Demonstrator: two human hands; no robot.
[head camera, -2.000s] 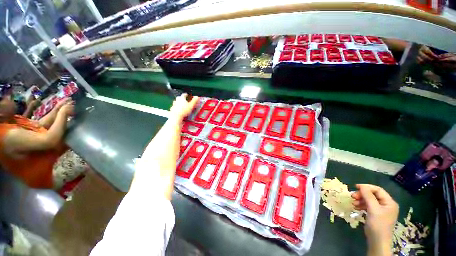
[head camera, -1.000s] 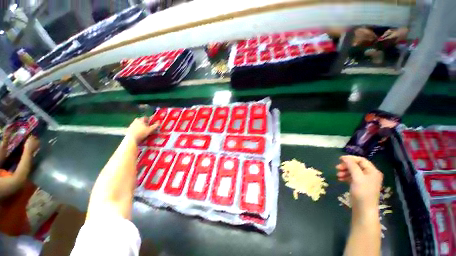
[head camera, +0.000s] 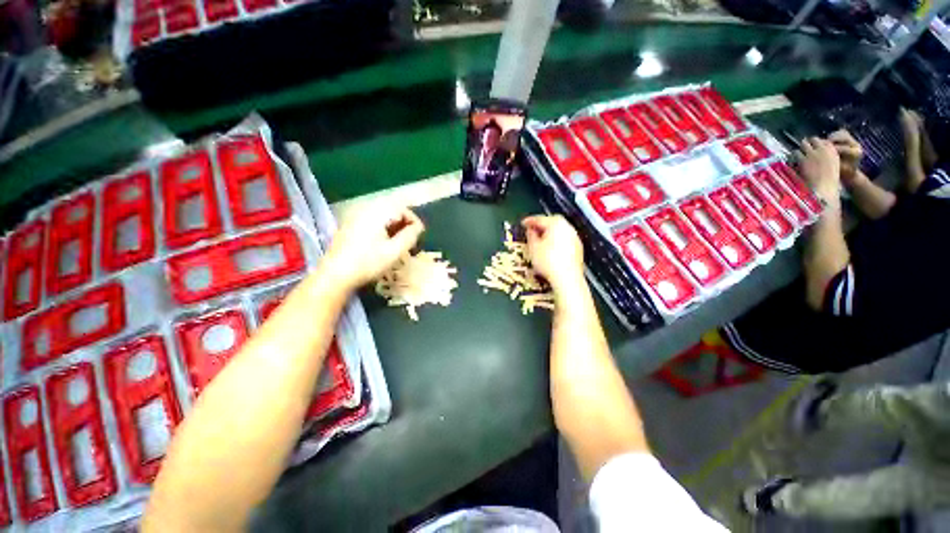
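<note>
My left hand is over the upper left edge of a heap of small cream pieces, fingers curled. My right hand is at the right side of a looser pile of thin pale strips, fingertips bent down. Whether either hand pinches a piece is too small to tell. The left tray holds rows of red housings with windows and round openings; my left forearm hides part of it. A stack of trays with red housings stands right of my right hand.
A phone stands upright beyond the piles, near a grey post. Another tray stack is at the upper left, across the green belt. At the right, another person's hands are at the right tray's corner.
The view has swung right, so the left tray sits further left. My left hand has left the tray's far left edge for the cream heap. My right hand is now at the strip pile.
</note>
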